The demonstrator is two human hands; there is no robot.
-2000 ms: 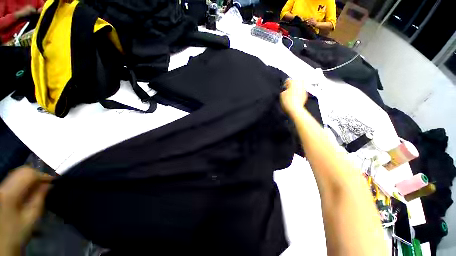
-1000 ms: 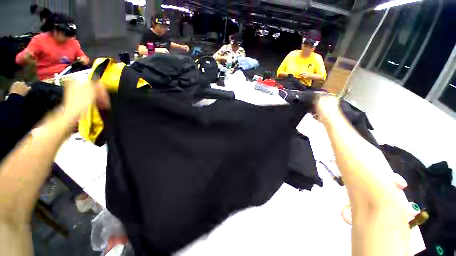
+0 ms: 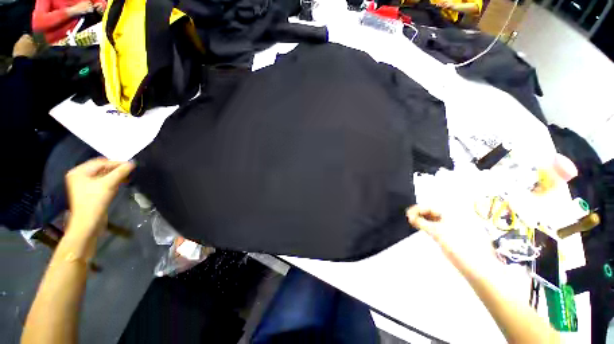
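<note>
A large black garment piece [image 3: 289,154] lies spread over the white table [image 3: 336,274] in front of me, its curved near edge close to the table's front edge. My left hand [image 3: 101,181] pinches the left corner of the cloth between thumb and fingers. My right hand [image 3: 425,218] is at the cloth's right edge, its fingertips closed at the corner; it looks pinched on the cloth. More black cloth [image 3: 427,127] shows with a jagged edge at the right. No needle or thread can be seen in either hand.
A yellow-and-black bag [image 3: 128,57] stands at the back left. At right are yellow-handled scissors [image 3: 499,213], a white cord [image 3: 517,247], a phone [image 3: 547,259], a green packet [image 3: 562,308] and thread cones [image 3: 564,166]. A person in red [image 3: 57,20] sits far left. A plastic bag [image 3: 176,254] is below the table.
The black cloth was lifted in both raised hands and is now laid out flat on the table. Both hands have come down to its left and right edges.
</note>
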